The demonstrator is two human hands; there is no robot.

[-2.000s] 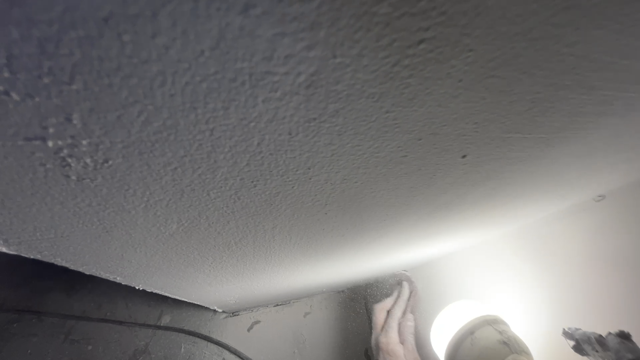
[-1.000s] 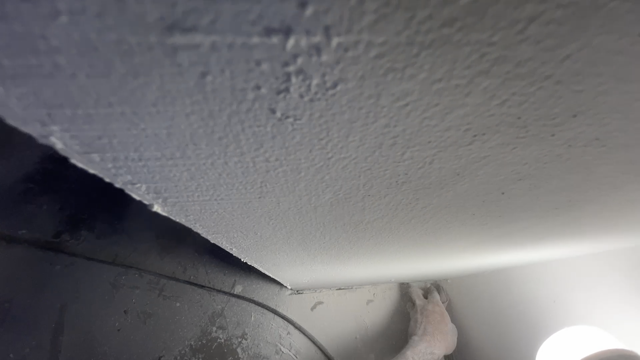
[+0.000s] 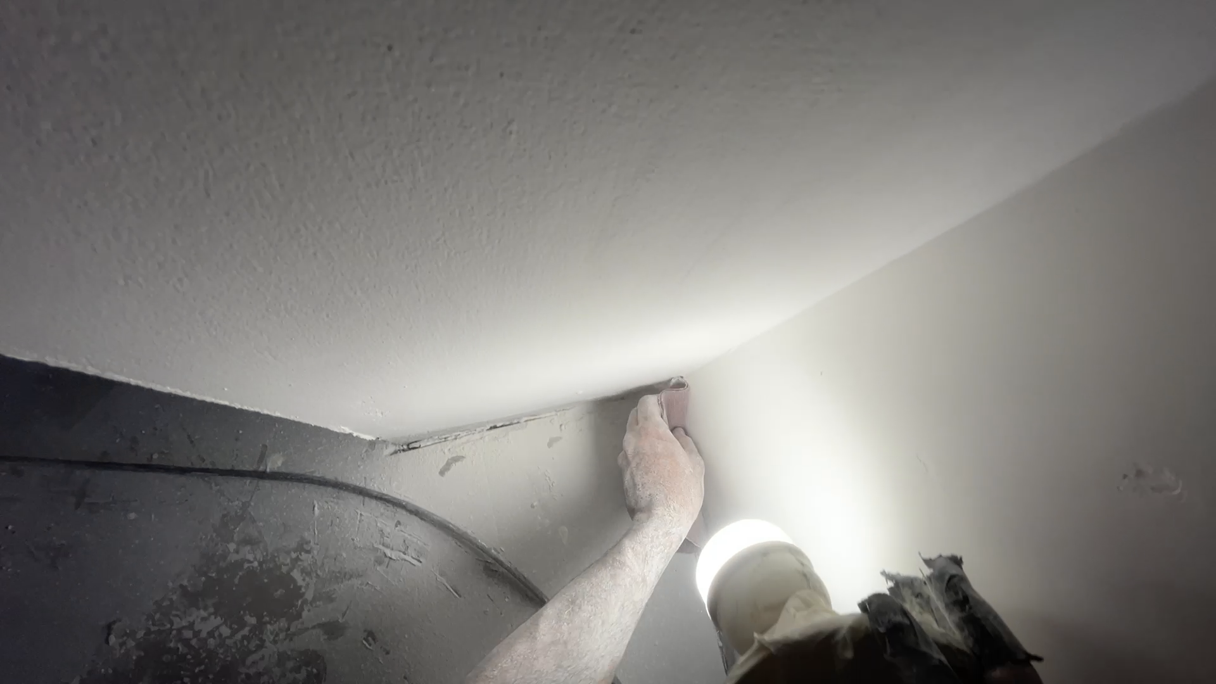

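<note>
My left hand (image 3: 662,470), dusty and seen from the back, reaches up into the corner where the ceiling (image 3: 475,237) meets two walls. Its fingers grip a folded piece of reddish sandpaper (image 3: 675,404), with the upper end against the corner just below the ceiling. More of what seems to be the same sheet shows beside the wrist. Below and to the right of this hand, a lit bulb (image 3: 746,551) shines on the corner from a pale base (image 3: 765,589). My right hand does not show, and what supports the bulb cannot be told.
A dark cable (image 3: 380,494) curves across the scraped, patchy wall (image 3: 256,570) at left. Torn dark material (image 3: 936,608) sticks up beside the bulb. The right wall (image 3: 1026,380) is smooth and pale, with a small rough spot (image 3: 1152,480).
The view has shifted, with more of the right wall in sight than a second ago. The left hand remains near the corner, and the sandpaper in it now shows plainly.
</note>
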